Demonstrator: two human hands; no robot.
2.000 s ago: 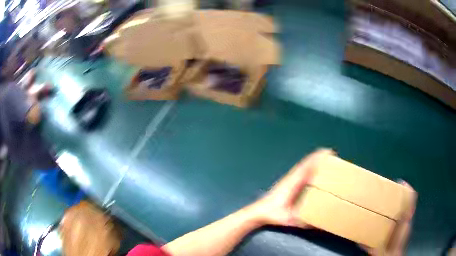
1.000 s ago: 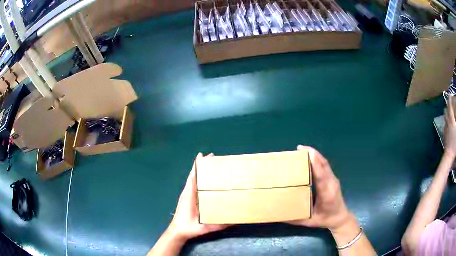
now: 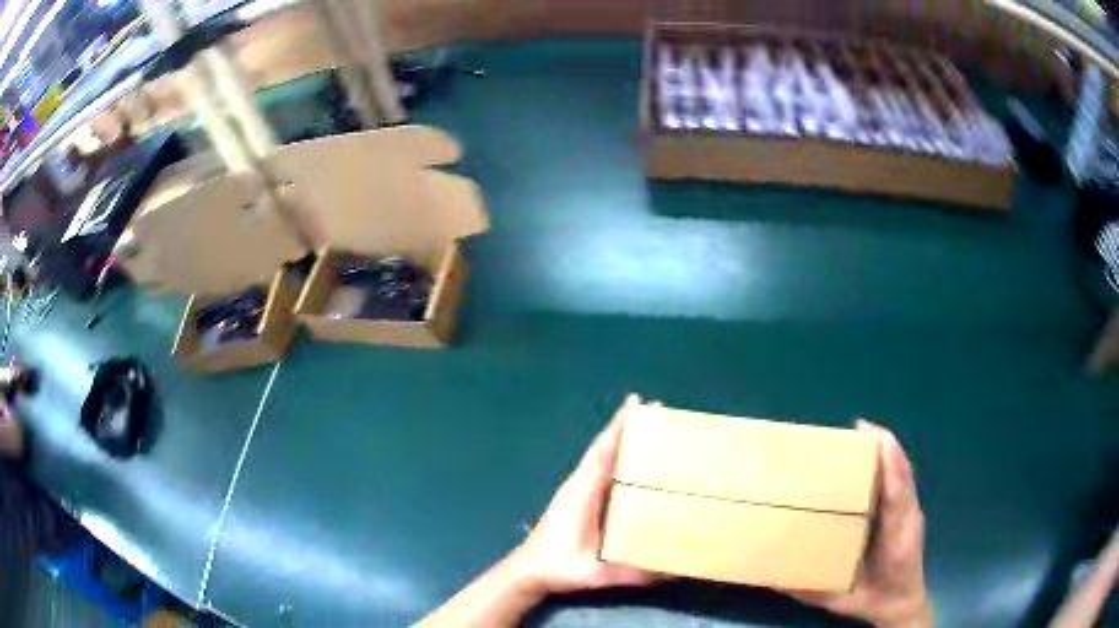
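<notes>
A plain tan box, closed or two held together, (image 3: pixel 741 497) is held just above the front edge of the green bench, a dark seam running across its near face. My left hand (image 3: pixel 574 521) grips its left end and my right hand (image 3: pixel 898 534) grips its right end. Both hands are bare. Most of the fingers are hidden behind and under the box. The box tilts slightly down to the right.
Two open mailer boxes (image 3: pixel 436 298) with dark contents stand at the left, lids up. A black coiled bundle (image 3: pixel 118 407) lies left of them. A partitioned carton (image 3: pixel 834 168) with bagged parts stands at the back right. A person's forearm (image 3: pixel 1092 595) shows at the right edge.
The view has turned left, so the bench things appear further right and the neighbour is mostly out of view. Both hands still hold the box, which now looks slightly tilted.
</notes>
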